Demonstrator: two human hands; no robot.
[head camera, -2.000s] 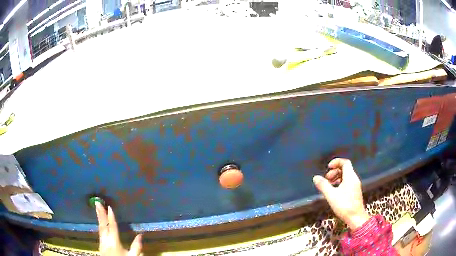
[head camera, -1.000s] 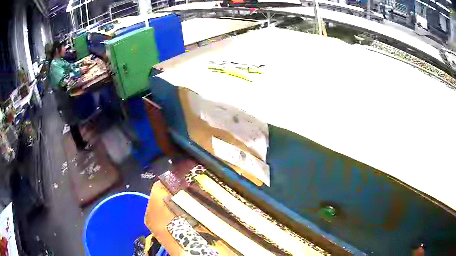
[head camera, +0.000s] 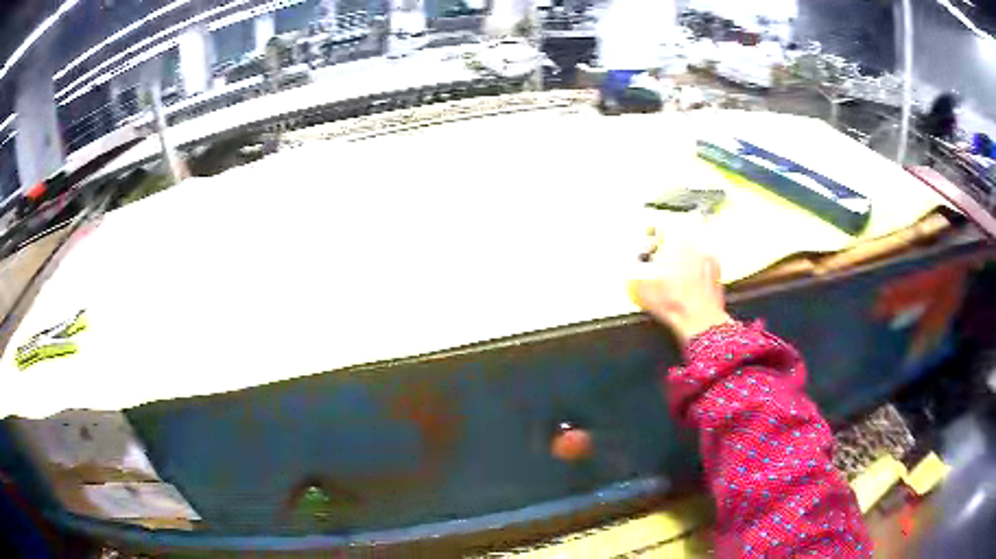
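Observation:
My right hand (head camera: 683, 289) reaches over the near edge of the white top (head camera: 360, 251) of the blue press beam (head camera: 459, 420). Its fingers are at a small pale and yellowish item (head camera: 688, 202), washed out by glare, so I cannot tell whether they hold it. My left hand is not in view. The orange-red stop button (head camera: 570, 442) and one green start button (head camera: 315, 500) show on the beam's front. Leopard-print material (head camera: 874, 437) shows below it at the right, beside my sleeve.
A long dark-blue tray-like item (head camera: 792, 186) lies on the white top at the right. A small yellow-and-dark item (head camera: 51, 341) lies at its left end. Papers (head camera: 104, 459) are taped to the beam's left. Pale yellow bands (head camera: 633, 537) show along the bottom edge.
Two seconds ago my left hand was at the green button and my right hand was before the beam. The view swung left, then back. My right hand is now over the white top.

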